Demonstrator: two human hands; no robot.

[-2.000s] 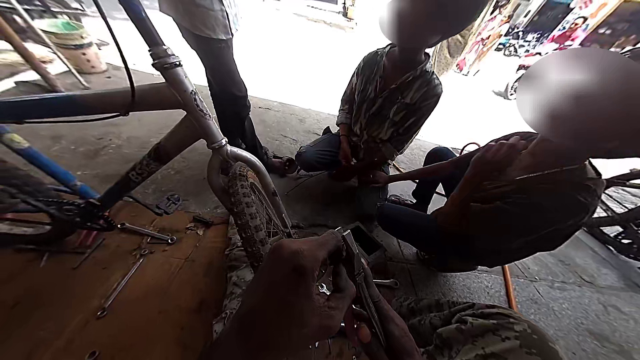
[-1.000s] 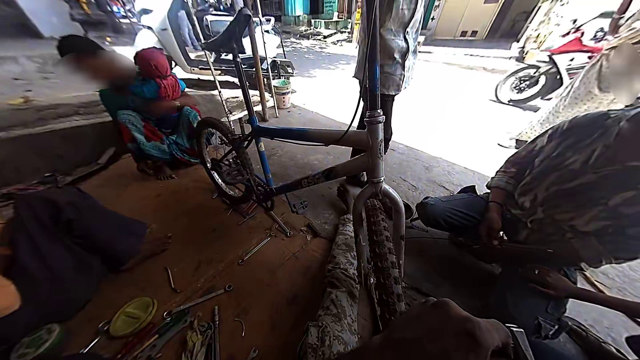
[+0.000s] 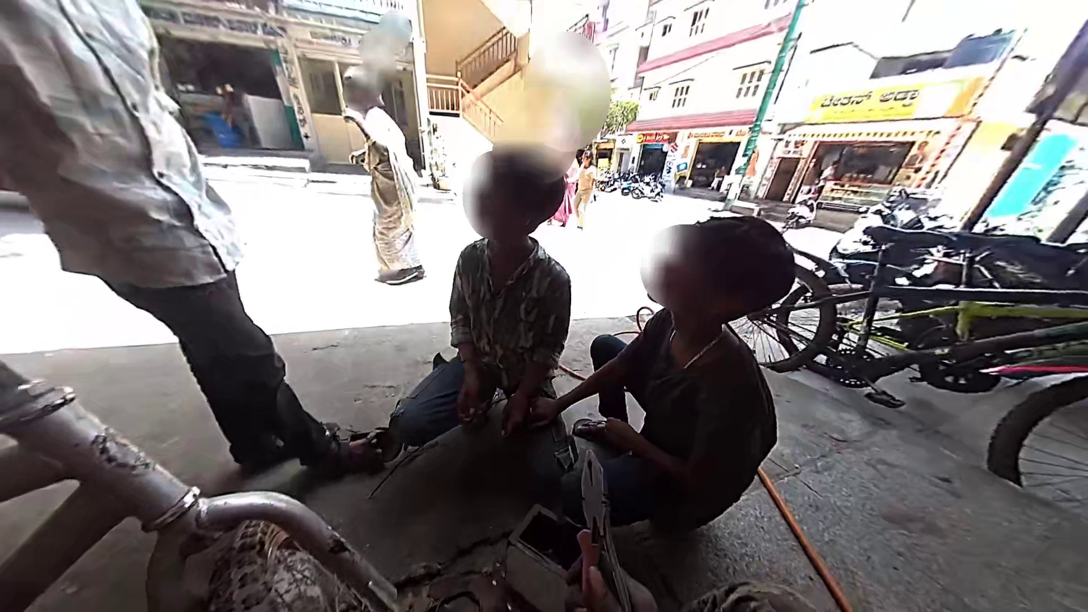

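My right hand [image 3: 605, 593] is low at the bottom edge, with its fingers closed around a pair of metal pliers [image 3: 597, 497] whose jaws point up. Just left of the pliers is a small grey box-like object [image 3: 534, 568] with a dark top; whether a hand touches it is unclear. My left hand cannot be made out in the dark area at the bottom. At the lower left stand the head tube [image 3: 110, 455] and silver fork [image 3: 280, 514] of a bicycle, with part of the knobbly front tyre [image 3: 263, 569] below the fork crown.
Two people [image 3: 510, 314] [image 3: 714, 408] sit low on the paving ahead, their hands near each other. Another person's dark-trousered legs [image 3: 229, 365] stand at the left. An orange hose [image 3: 803, 540] crosses the ground at the right, near parked bicycles [image 3: 935, 331].
The view has swung up and to the right from the floor tools and the whole bicycle towards the seated people and street. The pliers are now plainly visible at the bottom.
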